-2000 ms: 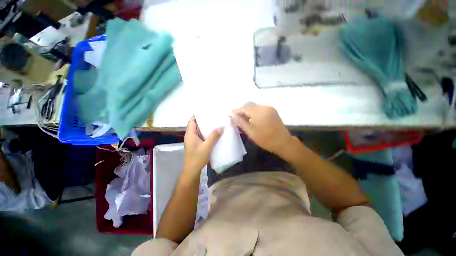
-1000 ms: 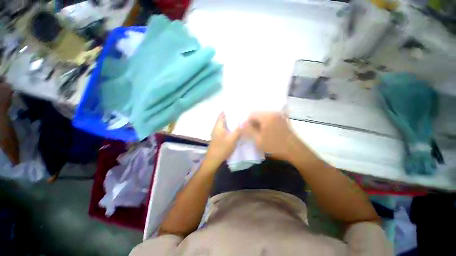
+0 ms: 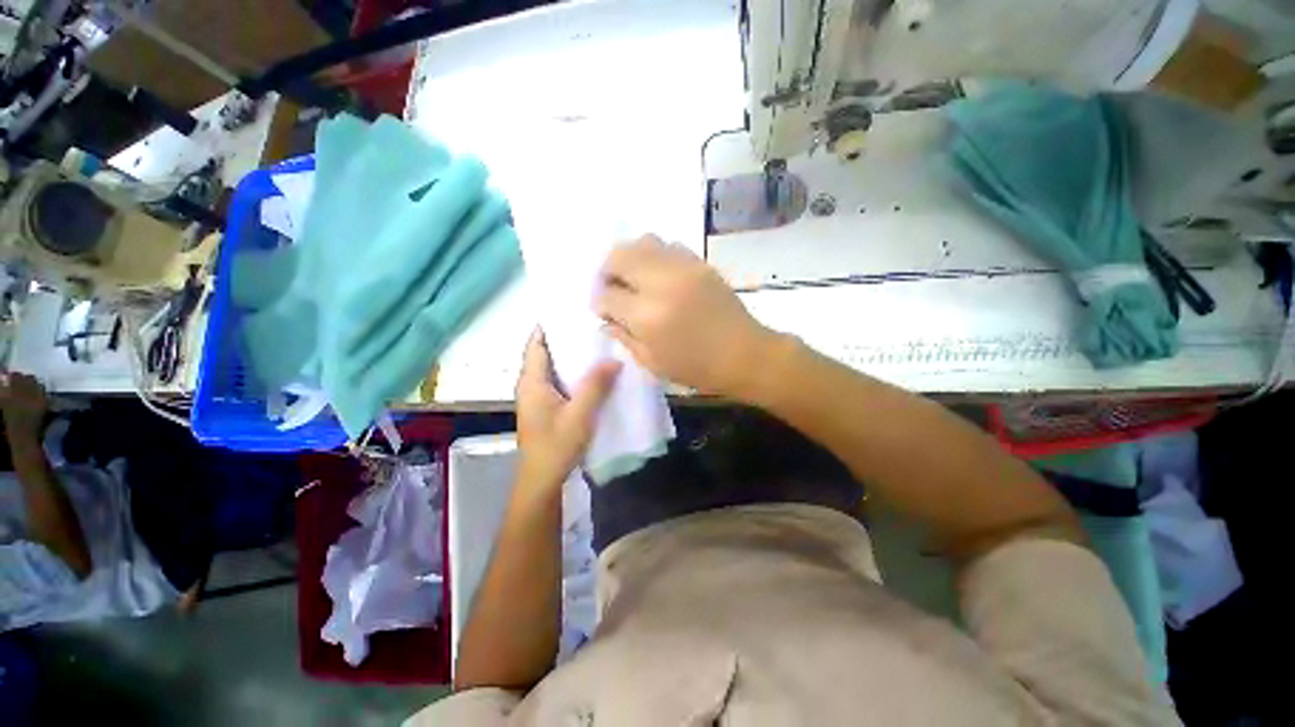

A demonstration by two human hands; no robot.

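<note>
A small stack of white pieces [image 3: 635, 415] with a thin green edge at its lower end lies between my hands at the table's front edge. My left hand [image 3: 557, 419] holds it from the left, thumb on top. My right hand [image 3: 675, 315] pinches its upper part with bent fingers. Green cut panels [image 3: 405, 263] lie fanned over the blue basket [image 3: 213, 372] at the left. A green fabric bundle [image 3: 1058, 185] with a pale strip round it lies on the right of the table.
The sewing machine [image 3: 788, 85] stands at the back right. Black-handled scissors [image 3: 1176, 273] lie beside the bundle. Below are a dark red crate [image 3: 315, 597] with whitish pieces, a white bin [image 3: 480, 497] and a small red basket [image 3: 1101, 426]. A person's arm [image 3: 43, 469] shows far left.
The view swung left and back. My right hand has moved up along the white pieces, away from my body. My left hand keeps its hold.
</note>
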